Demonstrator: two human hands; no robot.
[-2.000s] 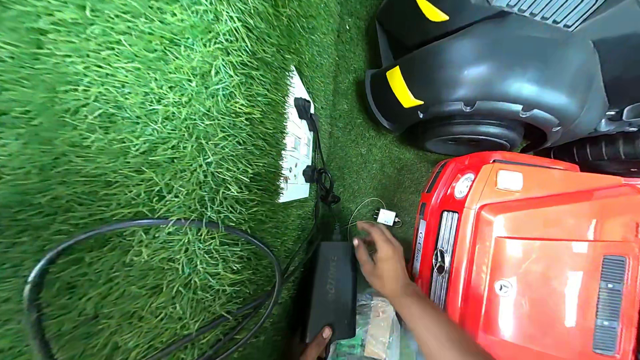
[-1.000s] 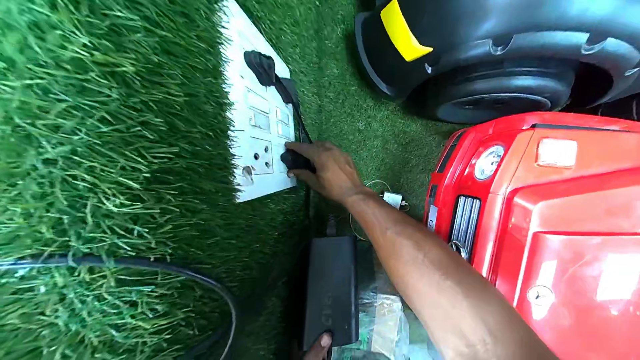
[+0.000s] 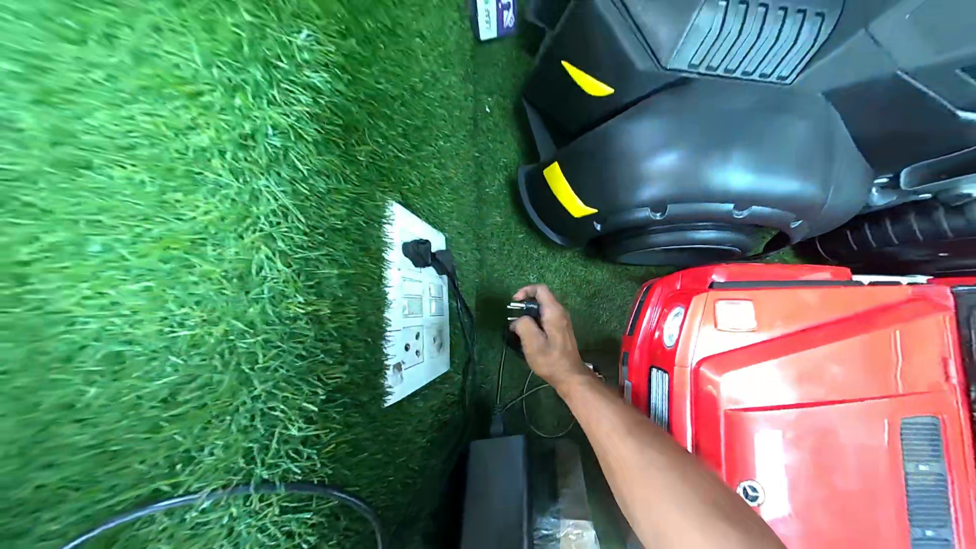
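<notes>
My right hand [image 3: 545, 332] holds a black power plug [image 3: 526, 309] between thumb and fingers, its metal pins pointing left, apart from the wall. To the left, a white socket panel [image 3: 415, 305] with switches is set in the artificial grass. Another black plug [image 3: 418, 253] sits in its upper part, with cables hanging from it. Below my hand stands a black box-shaped power adapter [image 3: 496, 492], a cable connector [image 3: 498, 423] at its top end. My left hand is out of view.
A red toy car [image 3: 801, 381] is close on the right, with a black ride-on toy vehicle [image 3: 701, 152] above it. A thick black cable [image 3: 252, 492] curves across the lower left. Clear plastic packaging [image 3: 568, 526] lies beside the adapter. A small box [image 3: 496, 17] is at the top.
My right hand was at the panel's lower sockets one second ago; it has moved right, away from the panel, with the plug in it. My left hand has gone out of view.
</notes>
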